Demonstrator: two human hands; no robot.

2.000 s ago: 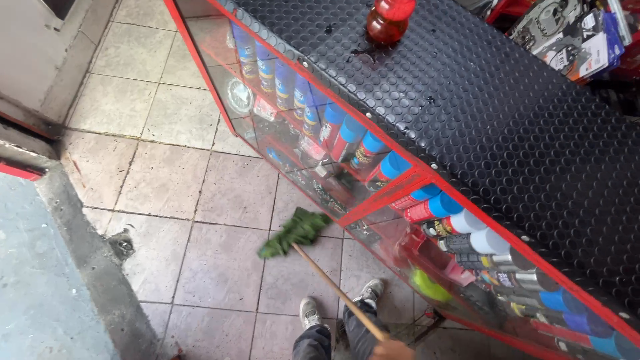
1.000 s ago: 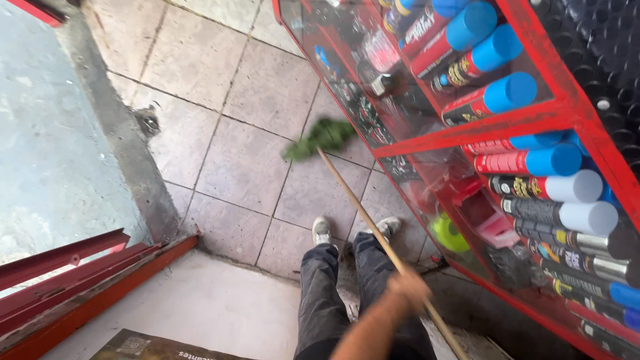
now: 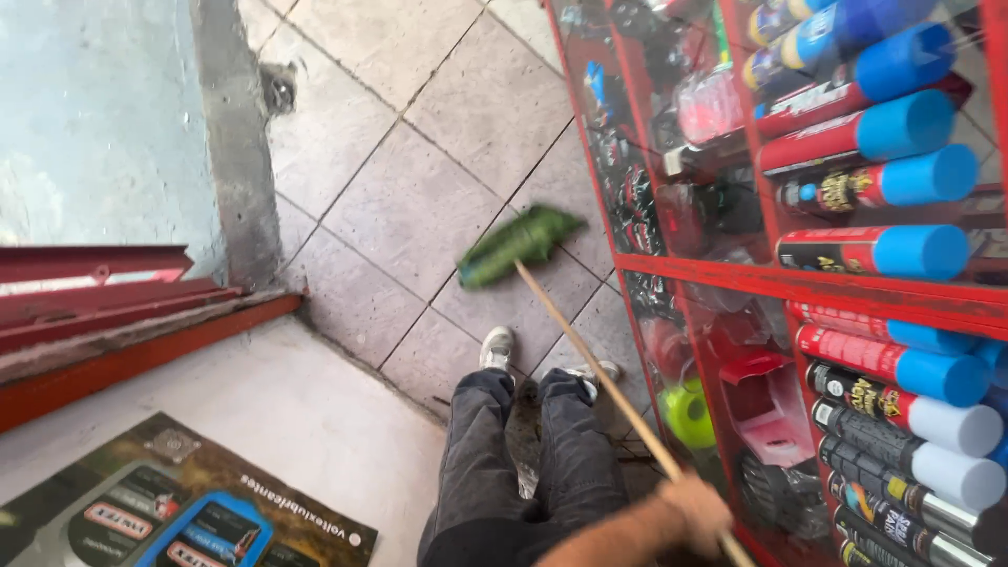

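My right hand, at the lower right, grips a long wooden stick. The stick slants up and left to a green cloth, somewhat blurred, at its far end on the tiled floor. The cloth lies beyond my shoes, between the wall side and the display case. My left hand does not show. Whether the cloth is tied or just draped on the stick, I cannot tell.
Close on the right stands a red-framed glass display case with several spray cans. A pale wall with a poster is at the lower left, beside a red metal frame.
The view has swung strongly toward the floor and my feet. My right hand still grips the stick, and the cloth remains at its far end on the tiles.
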